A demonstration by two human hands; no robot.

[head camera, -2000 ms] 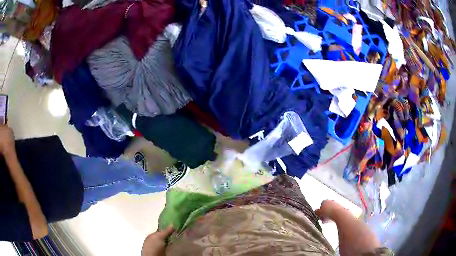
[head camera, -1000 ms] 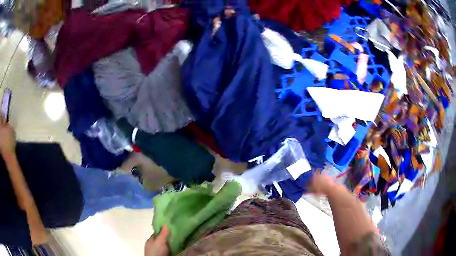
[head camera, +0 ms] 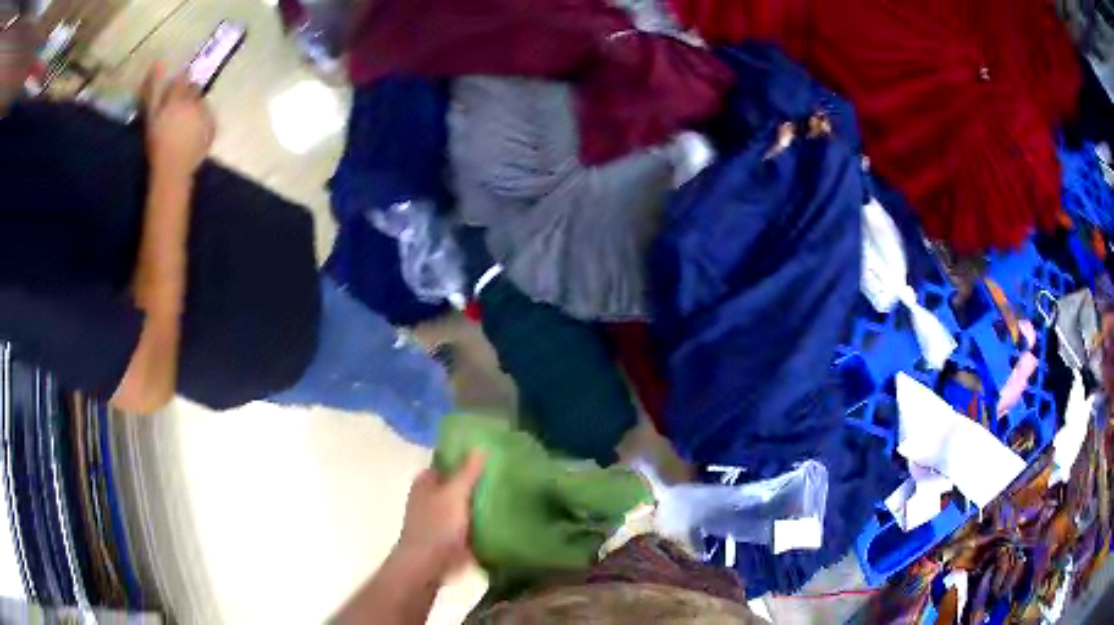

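Observation:
My left hand [head camera: 437,510] is at the lower middle, its fingers closed on the left edge of a green cloth piece [head camera: 525,494]. The cloth hangs crumpled in front of my patterned clothing and is slightly blurred. My right hand is not in the picture.
A person in a dark top [head camera: 238,281] and jeans stands at the left, holding a phone [head camera: 216,55]. Maroon, grey [head camera: 525,183], navy [head camera: 764,281] and red [head camera: 941,110] bundles lie ahead. Blue plastic pallets [head camera: 910,549], white paper scraps and colourful offcuts are at the right.
The view has swung left, so bundles and person have shifted right in the picture. My left hand has raised the green cloth. My right hand has gone out of view.

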